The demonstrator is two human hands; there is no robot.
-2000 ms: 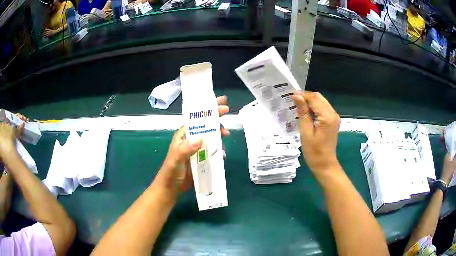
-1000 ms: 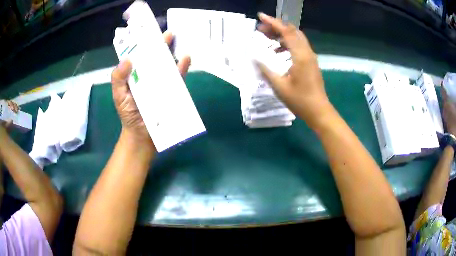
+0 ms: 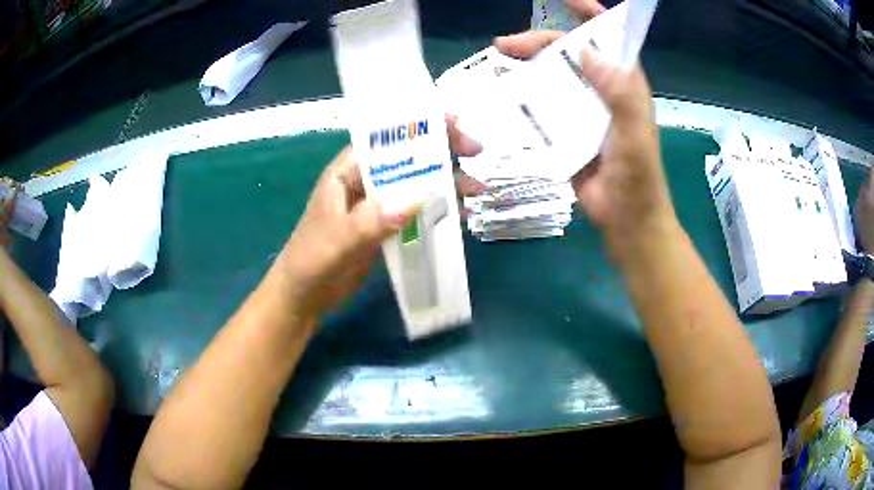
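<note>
My left hand (image 3: 350, 225) holds a tall white carton (image 3: 412, 182) upright, its printed face with a coloured brand word and a thermometer picture towards me. The flap at its top end is up. My right hand (image 3: 623, 134) grips a white printed leaflet (image 3: 565, 110), which is bent and a little blurred. The leaflet is beside the carton, apart from its open end. The leaflet stack (image 3: 517, 212) lies on the bench under the held leaflet, which hides part of it.
White wrapped pouches (image 3: 134, 225) lie at the left of the green bench (image 3: 240, 211). Another pouch (image 3: 240, 69) lies on the dark belt. Several white cartons (image 3: 781, 225) stand at the right. Arms of people show at both sides. A pale rail (image 3: 220, 132) runs behind the bench.
Since one second ago, my left hand has moved right and turned the carton more upright, brand face towards me. My right hand has lifted a leaflet above the stack. A pouch now shows on the belt.
</note>
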